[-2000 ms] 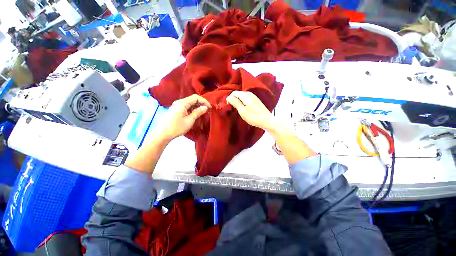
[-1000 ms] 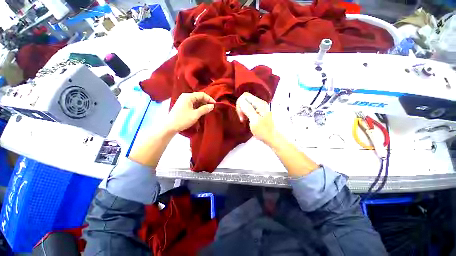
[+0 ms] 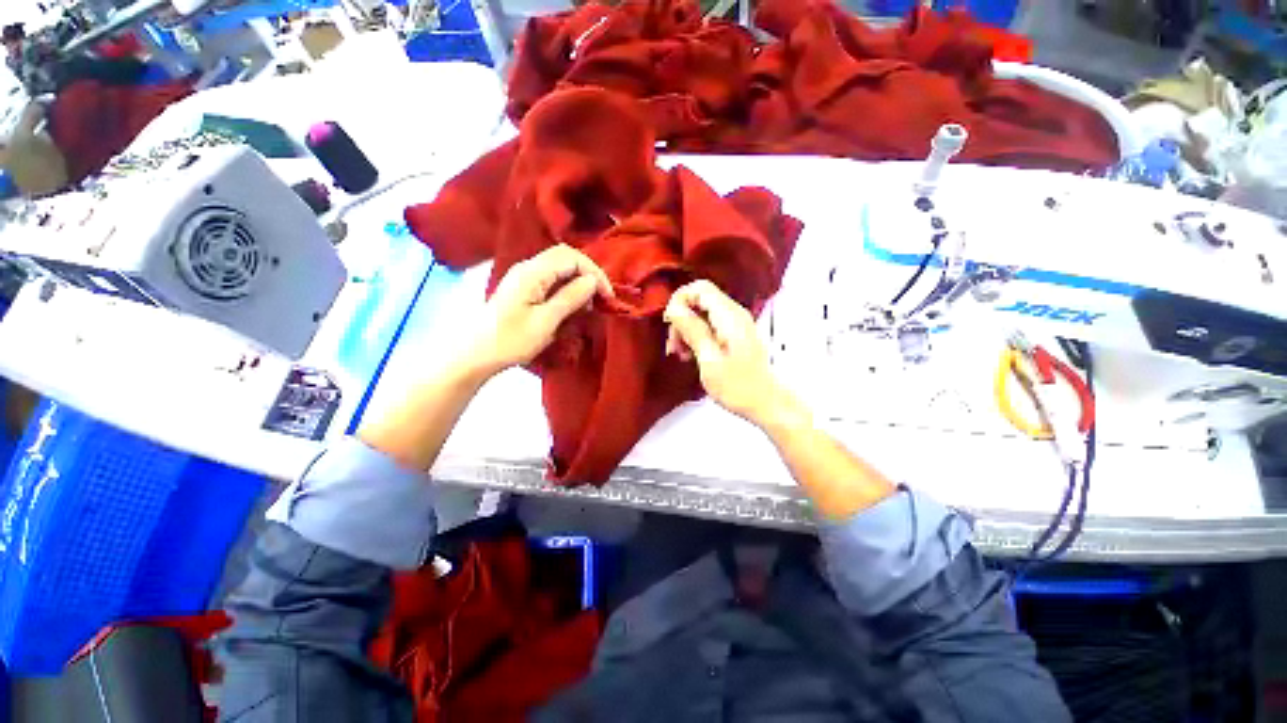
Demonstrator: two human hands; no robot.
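A dark red garment (image 3: 607,410) lies bunched on the white machine table, left of the sewing machine's needle area. My left hand (image 3: 544,304) pinches a folded edge of it between thumb and fingers. My right hand (image 3: 720,339) pinches the same edge a little to the right, with the fingers curled. A short stretch of the edge shows between the two hands. Both hands are bare, above the middle of the garment. What lies under the fingertips is hidden.
A white sewing machine head (image 3: 1044,290) with a blue stripe is at right. Snips (image 3: 1044,389) with yellow and red handles lie below it on a dark cord. A second machine's grey motor housing (image 3: 212,247) is at left. More red garments (image 3: 847,92) are heaped behind.
The hands have stayed at the garment and shifted slightly along its edge, the right hand's fingers turning. The view has tilted a little. The garment lies in nearly the same place.
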